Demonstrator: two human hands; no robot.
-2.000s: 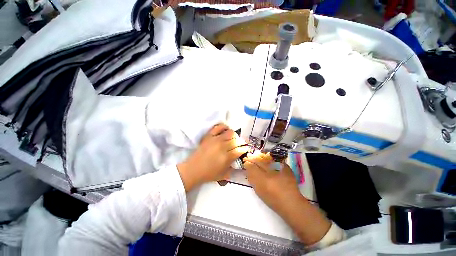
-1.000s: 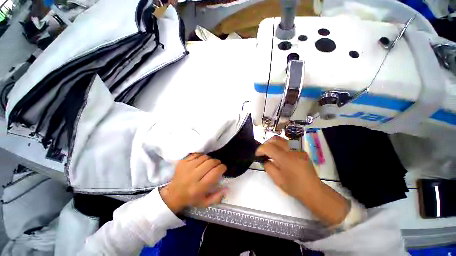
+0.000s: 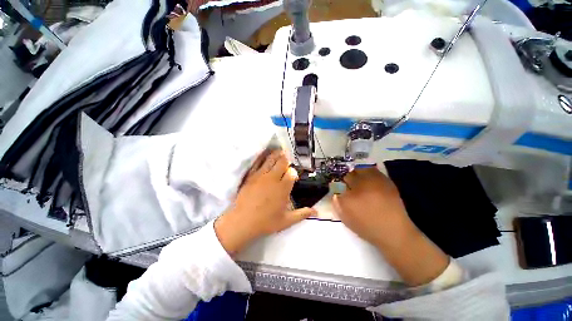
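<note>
A black fabric piece (image 3: 308, 193) lies under the needle area of the white sewing machine (image 3: 401, 94). A light grey-white garment panel (image 3: 150, 182) with black edging spreads to its left. My left hand (image 3: 266, 194) lies on the panel and the black piece's left side, fingers toward the needle and thumb pointing right. My right hand (image 3: 376, 204) is right of the black piece, with curled fingers beside the presser foot (image 3: 313, 175). Its fingertips are partly hidden, and I cannot tell whether they grip anything.
A stack of panels (image 3: 106, 94) lies at the left. A stack of cut black pieces (image 3: 442, 207) lies right of my right hand, with a smartphone (image 3: 544, 242) beyond it. The table's front edge has a measuring scale (image 3: 332, 289). Grey-white bundles (image 3: 44, 269) are below left.
The black piece, more exposed one second ago, is now mostly under the machine head. My left hand has moved up toward the needle, and my right hand lies close beside it. The view has shifted.
</note>
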